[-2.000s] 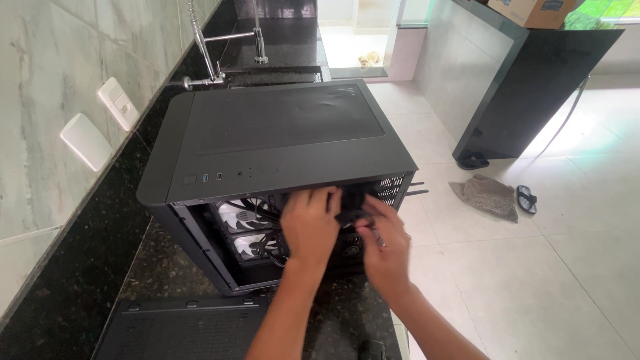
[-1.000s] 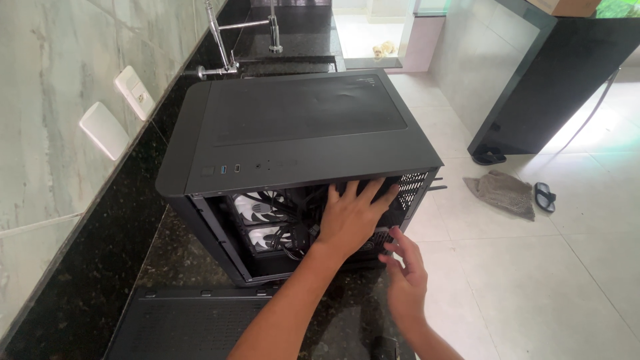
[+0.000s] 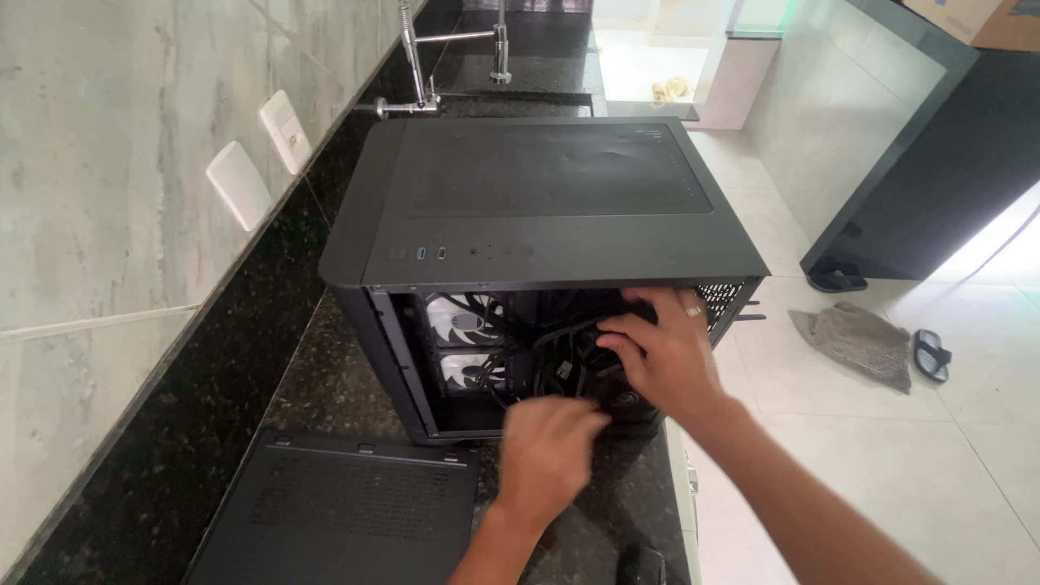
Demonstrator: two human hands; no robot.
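Observation:
A black computer case (image 3: 561, 244) stands on a dark granite counter, its near side uncovered. White-bladed fans (image 3: 463, 321) show inside at the left, and a tangle of black cables (image 3: 561, 349) fills the middle. My right hand (image 3: 670, 349), with a ring on one finger, reaches into the upper right of the opening, fingers bent at the cables; whether it grips one is unclear. Blurred by motion, my left hand (image 3: 552, 447) is at the lower edge of the opening, fingers toward the cables; its fingertips are too blurred to tell a hold.
A black vented panel (image 3: 349, 504) lies on the granite counter (image 3: 325, 382) at the lower left. A small dark object (image 3: 640, 565) is at the counter's near edge. Behind the case are a spring faucet (image 3: 414, 65) and sink. A cloth (image 3: 861, 341) and sandals (image 3: 931, 355) lie on the floor.
My left hand has come down from the upper part of the opening to its lower edge. My right hand has moved up from beside the case's lower right into the opening.

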